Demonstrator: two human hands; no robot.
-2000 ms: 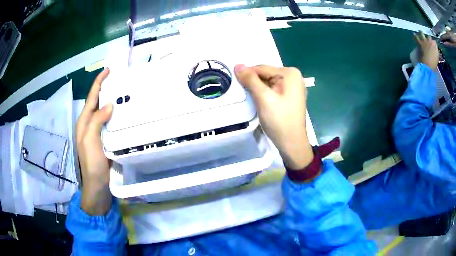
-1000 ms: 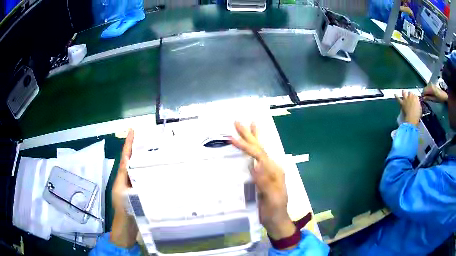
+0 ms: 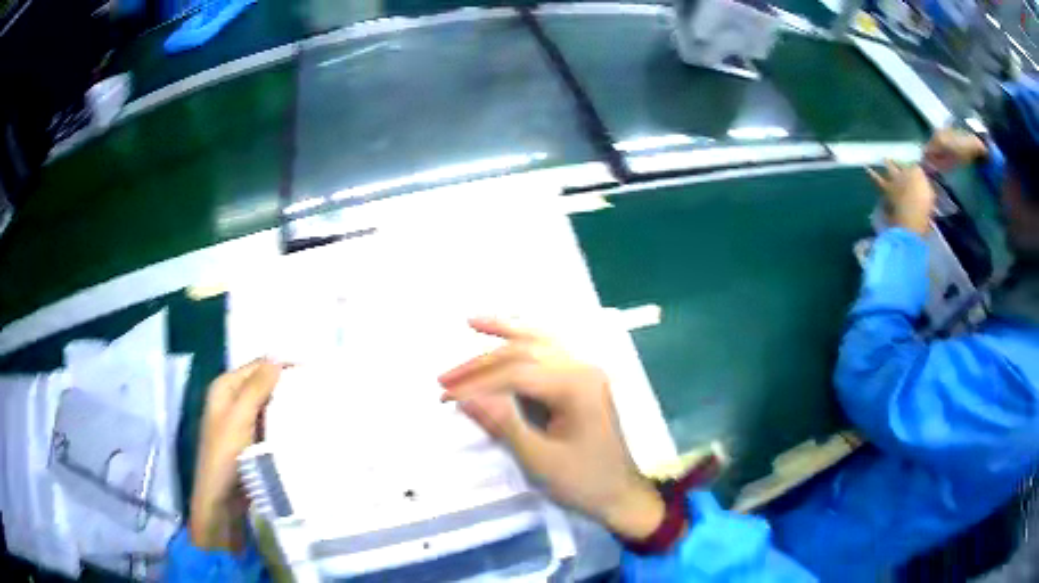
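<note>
A white projector unit [image 3: 393, 456] stands in front of me on the white work mat [image 3: 456, 251], its vented side and lower handle-like frame towards me. Its upper part is washed out against the mat. My left hand [image 3: 234, 456] holds its left side. My right hand [image 3: 547, 421], with a dark red band on the wrist, is over its right part, fingers bent and apart, blurred; no object shows in it. The front panel's round hole cannot be made out.
White sleeves [image 3: 86, 456] with a pale cover [image 3: 103, 450] on top lie at left. A dark glossy conveyor [image 3: 422, 114] runs beyond, with a white unit [image 3: 726, 34] on it. A blue-smocked person [image 3: 923, 364] works on another unit at right.
The unit has tipped so that its vented side shows, and the panel's holes are out of sight. My right hand has come off the unit's right side and moved inward over it. The view has shifted.
</note>
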